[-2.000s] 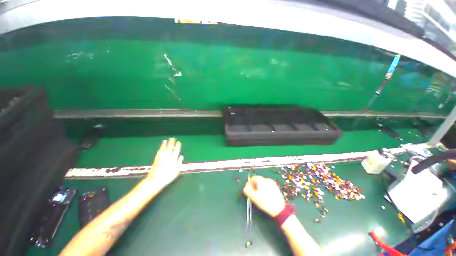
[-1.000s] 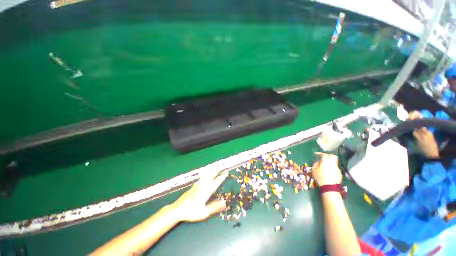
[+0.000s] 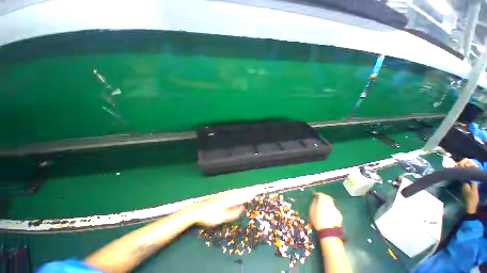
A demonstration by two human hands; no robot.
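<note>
A heap of small black, orange, gold and silver components (image 3: 275, 226) lies on the dark green bench mat (image 3: 181, 253), between my hands. My left hand (image 3: 218, 210) is blurred and lies at the heap's upper left edge. Its palm side is hidden, and I cannot tell whether it holds anything. My right hand (image 3: 324, 211) is at the heap's right edge with its fingers curled. I cannot see whether tweezers are in it. A dark red band is on the right wrist.
A black foam tray (image 3: 264, 146) sits on the green belt (image 3: 155, 184) beyond a worn white strip (image 3: 123, 216). A white box-shaped device (image 3: 414, 216) with a black hose and a small white container (image 3: 359, 182) stand at right. Another person's hands and blue sleeve (image 3: 454, 248) show at far right.
My hands have moved from apart to both sides of the heap, and the heap looks more gathered. The right hand has come back left since one second ago. The view has turned right overall.
</note>
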